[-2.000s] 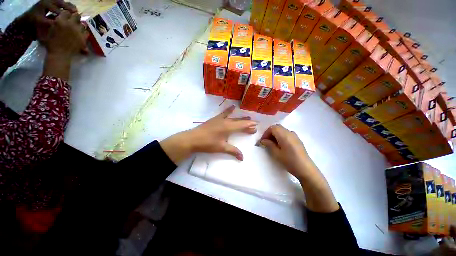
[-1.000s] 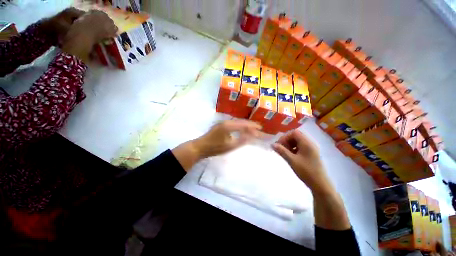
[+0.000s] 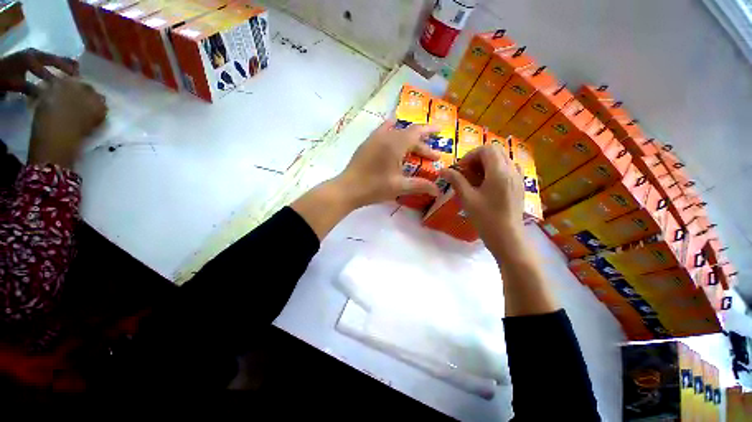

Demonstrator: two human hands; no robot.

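Observation:
A short row of upright orange and yellow retail boxes (image 3: 449, 216) stands before me, partly hidden by both hands. My left hand (image 3: 386, 165) is at the left boxes, fingers spread around the near top edge of a box. My right hand (image 3: 488, 183) is over the middle boxes with finger and thumb pinched together at a box's near edge. Whether something tiny is between them cannot be told. A stack of white, shiny sheets (image 3: 420, 309) lies on the table nearer to me.
Long curved rows of orange boxes (image 3: 577, 165) stand at the right. More boxes (image 3: 651, 383) are at the lower right. A red-labelled bottle (image 3: 443, 31) is by the wall. At the left are another person's hands (image 3: 66, 107) and a box row (image 3: 177, 49). Yellowish tape (image 3: 272, 185) crosses the table.
Both my hands have moved up from above the white sheets to the row of boxes. The other person's hands have left their boxes and moved left. The view has shifted a little.

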